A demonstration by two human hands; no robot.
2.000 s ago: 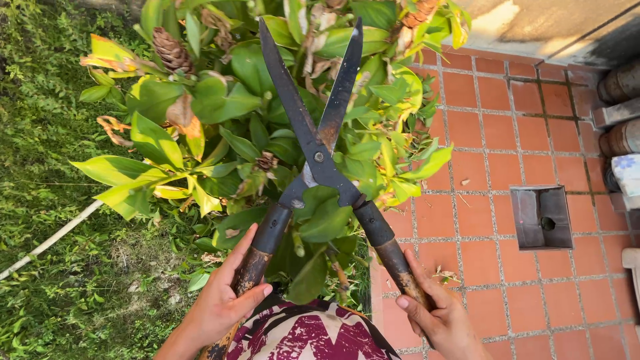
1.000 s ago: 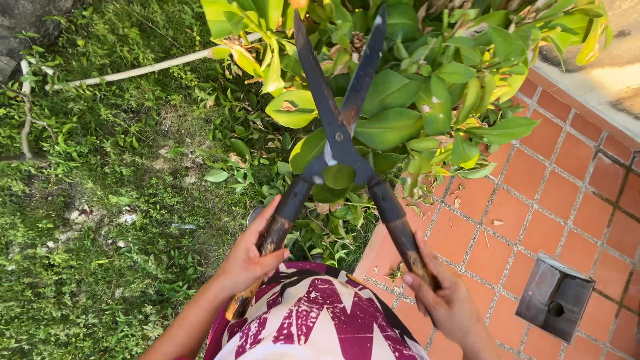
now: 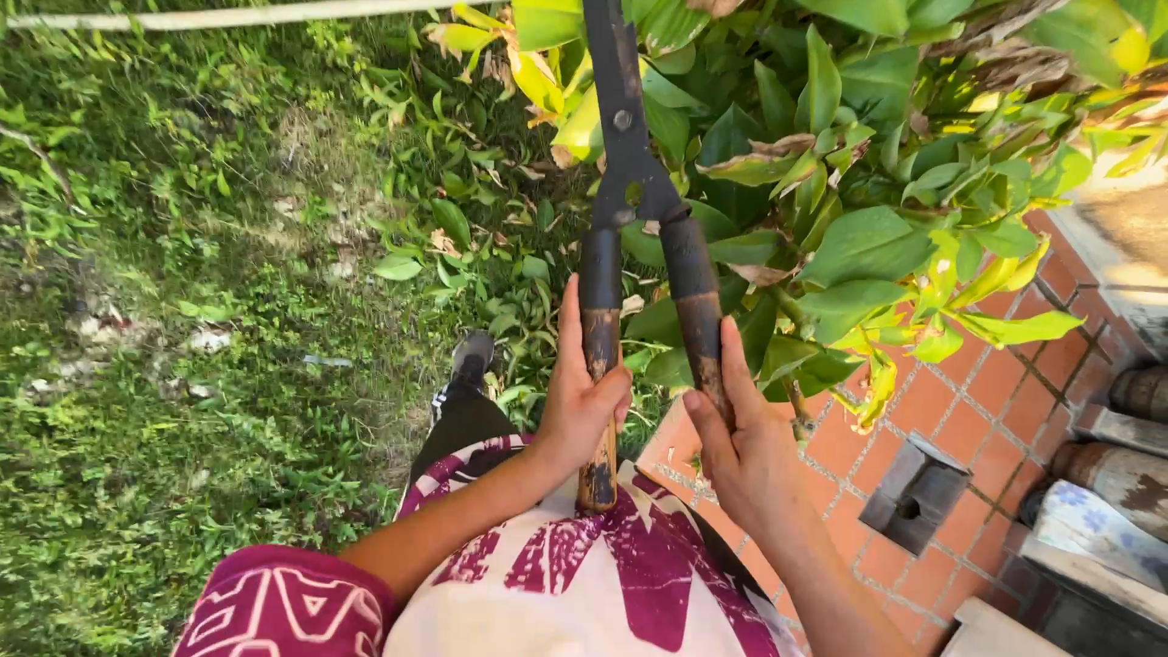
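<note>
My left hand (image 3: 584, 401) is wrapped around the worn wooden left handle of a pair of hedge shears (image 3: 630, 164). My right hand (image 3: 744, 438) grips the other handle, its thumb along the wood. The handles stand close together and the dark, rusty blades lie together, pointing away from me; their tips are cut off by the top edge of the view. A leafy green shrub (image 3: 858, 246) with some yellow and dried brown leaves surrounds the blades and spreads to the right of them.
Grass and weeds (image 3: 228, 438) cover the ground at left, with a pale pole (image 3: 237, 16) across the top. Red floor tiles (image 3: 995, 401) lie at right, with a square metal drain box (image 3: 915, 495). Rusty cylinders (image 3: 1118, 474) stand at the right edge. My shoe (image 3: 473, 356) is on the grass.
The handles have come together and the shears' blades, spread apart in both earlier frames, are now closed. The view has shifted.
</note>
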